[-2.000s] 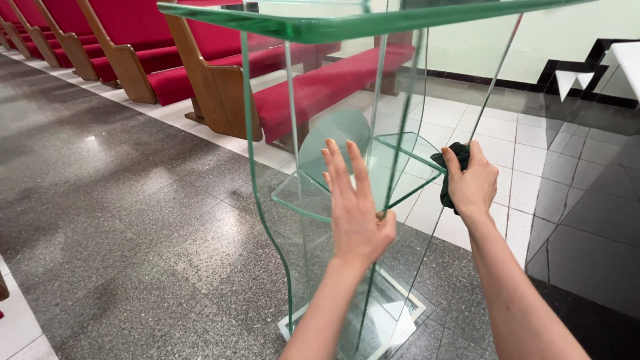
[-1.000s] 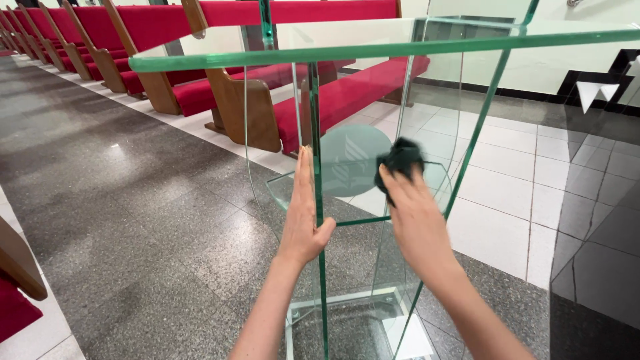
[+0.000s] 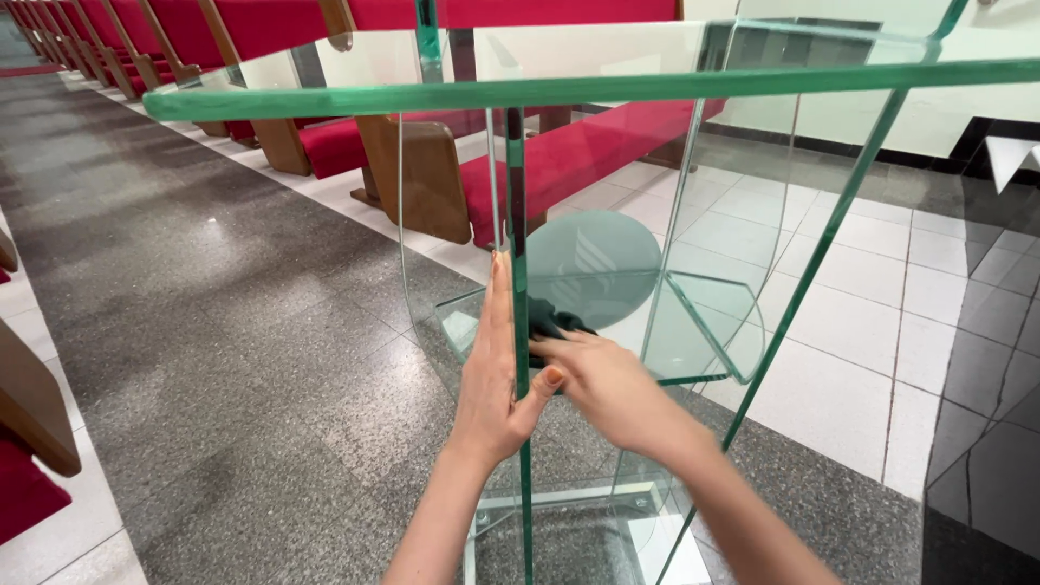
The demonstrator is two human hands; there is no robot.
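Observation:
A glass lectern (image 3: 520, 93) with green edges stands in front of me. My left hand (image 3: 496, 374) lies flat, fingers pointing up, against the outer left side of an upright glass panel, its thumb by the panel's near edge. On the other side of that edge, my right hand (image 3: 605, 378) holds a dark cloth (image 3: 552, 321) near the glass, slightly blurred. Behind the cloth is a frosted round emblem (image 3: 601, 264) on the glass. A glass shelf (image 3: 691, 349) crosses the lectern at about the height of my hands.
Rows of wooden pews with red cushions (image 3: 569, 166) stand behind and to the left. Part of another pew (image 3: 32, 406) shows at the left edge. The lectern's base frame (image 3: 569, 496) rests on the grey speckled floor. White tiles and a glossy black surface (image 3: 991, 455) lie at right.
My right hand has moved the cloth left from the lectern's right side, past the round emblem, to beside my left hand. My left hand now lies against the near upright panel. The view has shifted.

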